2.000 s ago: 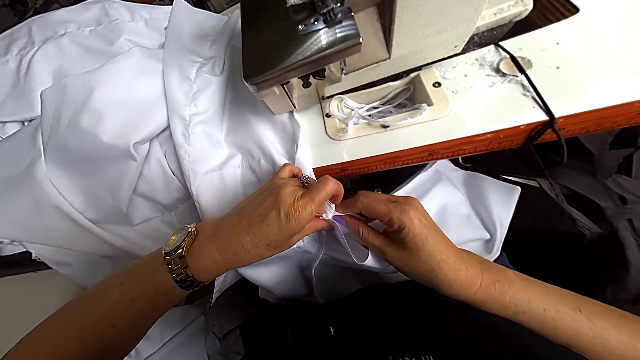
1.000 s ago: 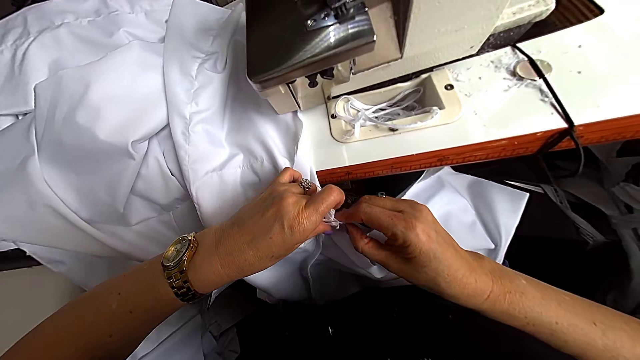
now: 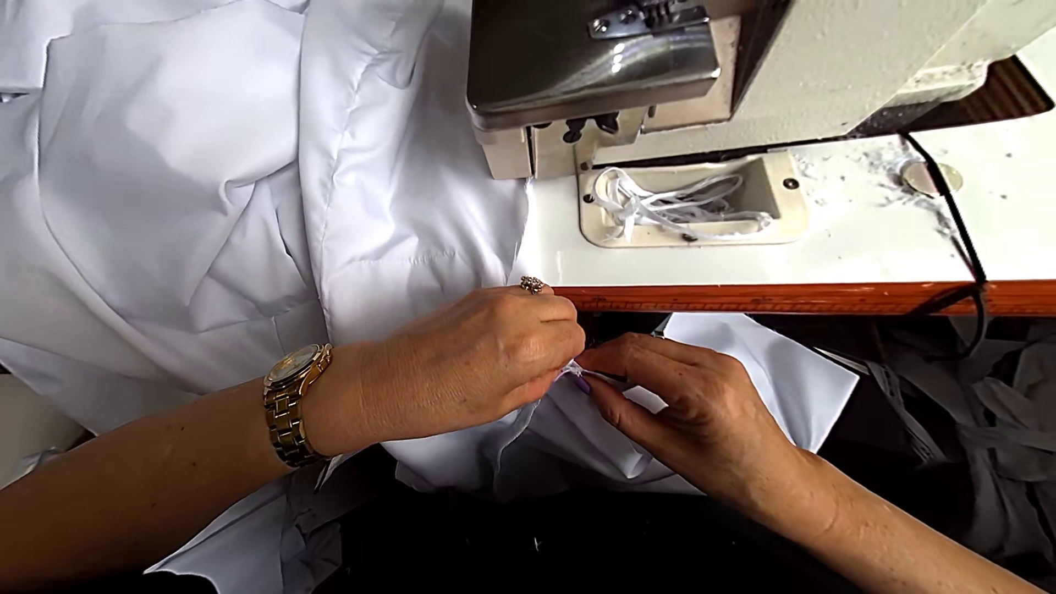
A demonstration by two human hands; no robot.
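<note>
White fabric (image 3: 173, 157) lies in folds over the left side and hangs below the table edge. My left hand (image 3: 487, 355), with a ring and a gold-coloured wristwatch (image 3: 289, 404), pinches a small gathered bit of white fabric or thread (image 3: 571, 370) between its fingertips. My right hand (image 3: 685, 404) holds the same bit from the right, thumb and index finger nearly meeting the left fingertips. What exactly lies between the fingers is partly hidden. A loose thread (image 3: 507, 437) runs down the cloth below the hands.
A sewing machine (image 3: 594, 66) stands above the hands on a white table (image 3: 874, 247) with a brown front edge. A recessed tray (image 3: 775, 194) holds white cord (image 3: 660, 206). A black cable (image 3: 961, 231) hangs over the edge at right; grey fabric strips (image 3: 998, 429) lie below it.
The purple strip or loop that showed between my hands two seconds ago no longer shows. Both hands stay close together at the white fabric.
</note>
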